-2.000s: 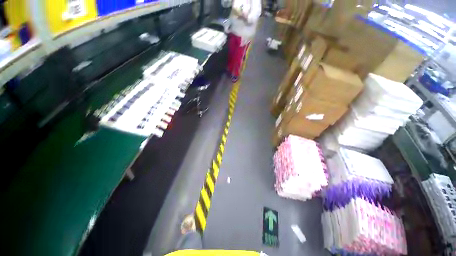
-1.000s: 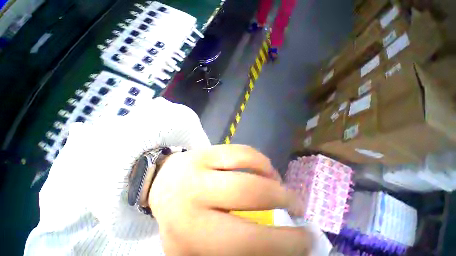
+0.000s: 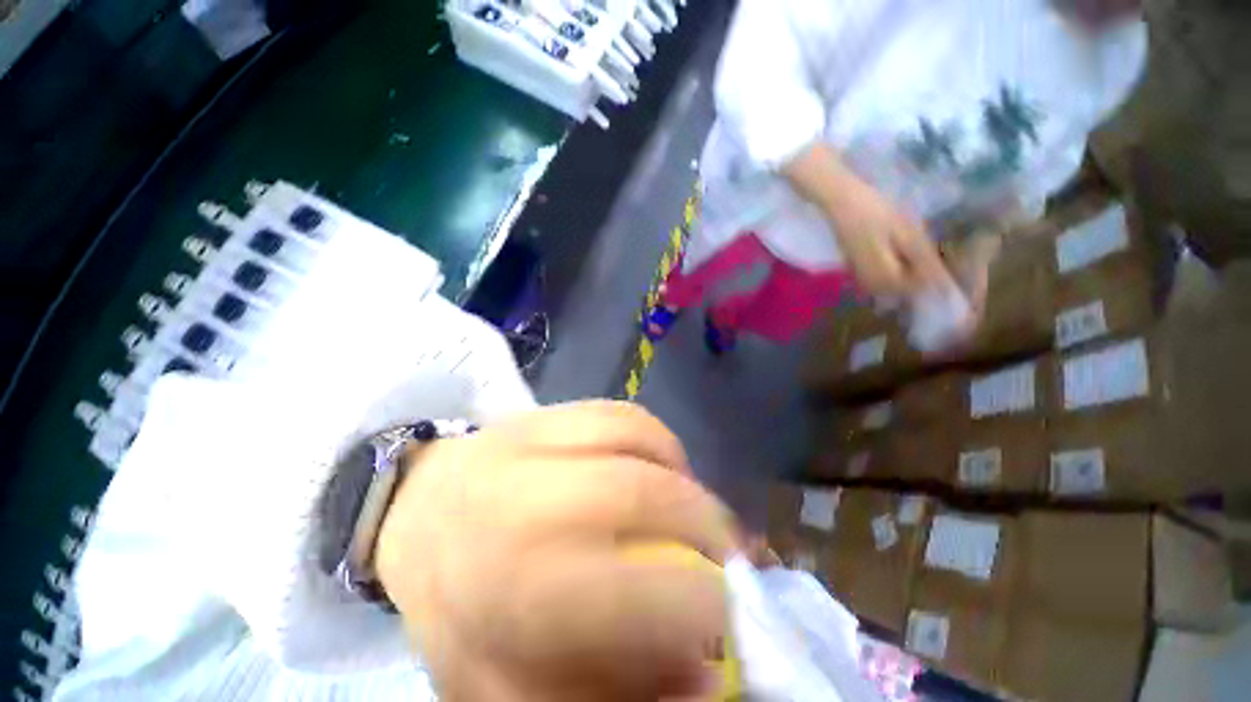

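Observation:
My left hand (image 3: 563,549) is large, close and blurred at the bottom centre. It wears a wristwatch (image 3: 368,514) below a white sleeve (image 3: 261,549). Its fingers are curled. A limp white thing (image 3: 789,631) and a bit of yellow show at the fingertips; I cannot tell whether the hand grips either. My right hand is not in view. Beyond my sleeve, a white foam tray (image 3: 295,206) with dark-faced watches lies on the green bench; my arm hides part of it.
Another white tray of watches (image 3: 528,62) is at the bench's far edge. A person in a white coat (image 3: 878,110) and red trousers stands ahead in the aisle, a hand (image 3: 871,240) at something white. Brown cartons (image 3: 988,425) are stacked on the right. Yellow-black tape (image 3: 642,364) marks the floor.
The person ahead is much nearer. The view has shifted, and the two watch trays now appear farther apart. My left hand came into view after the first frame and remains at the bottom centre.

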